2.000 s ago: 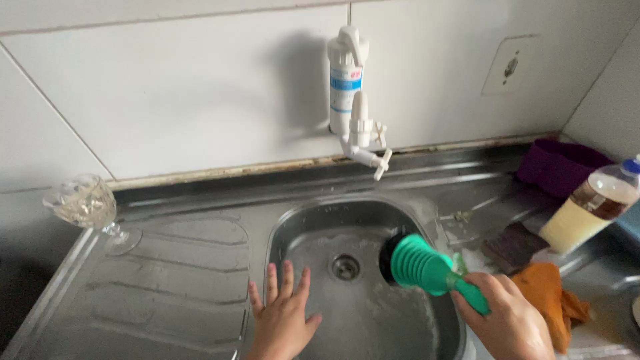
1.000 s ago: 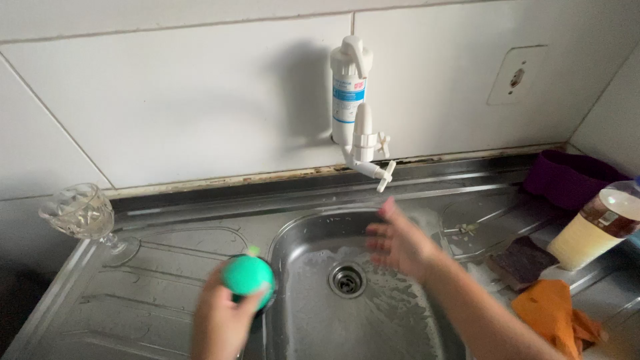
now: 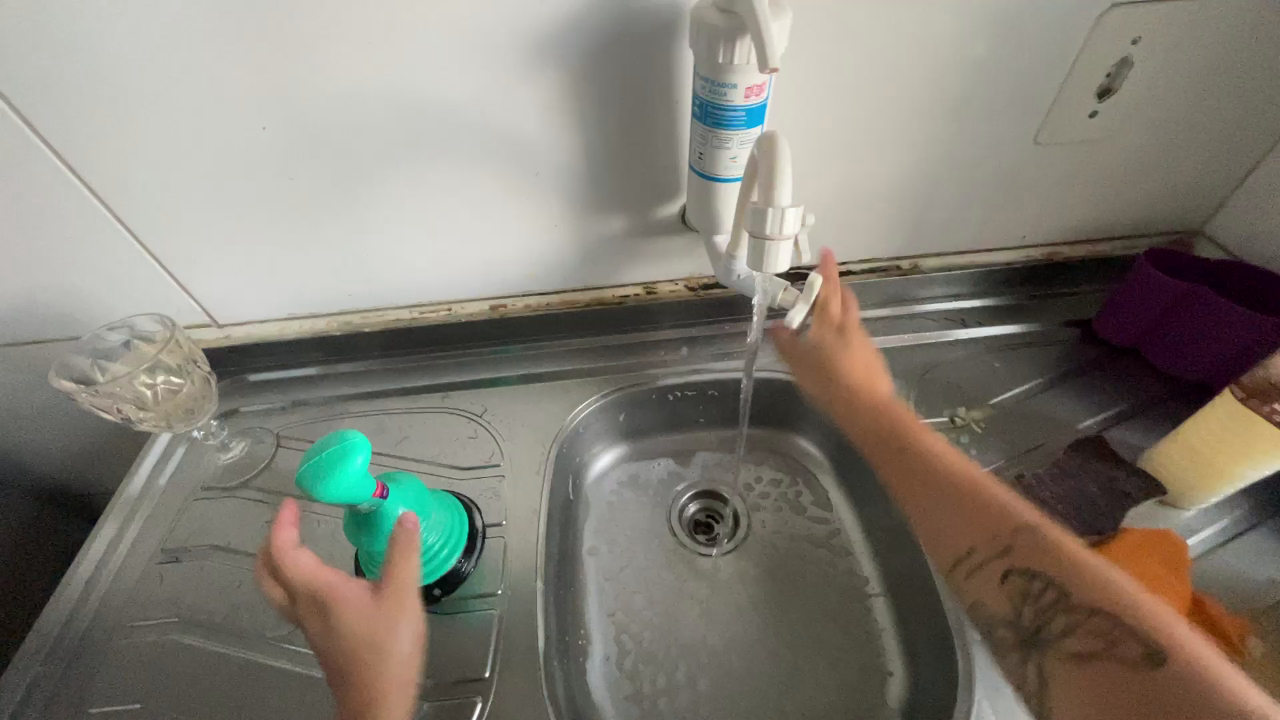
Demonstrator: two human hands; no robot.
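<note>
A green sink plunger with a black rim rests on the ribbed steel drainboard at the left. My left hand is just in front of it, thumb and fingers spread and apart, not closed on it. My right hand is at the white tap handle below the wall faucet; its fingers touch or nearly touch the handle, and the grip is partly hidden. Water runs from the spout into the steel sink basin, close to the drain.
A cut-glass goblet stands at the left edge. A white water purifier is on the tiled wall. At the right are a purple container, a bottle of yellowish liquid, a dark cloth and an orange cloth.
The plunger passed from my right hand to my left, then onto the left drainboard, where my left hand has let go. My right hand has moved up to the tap, and water now runs.
</note>
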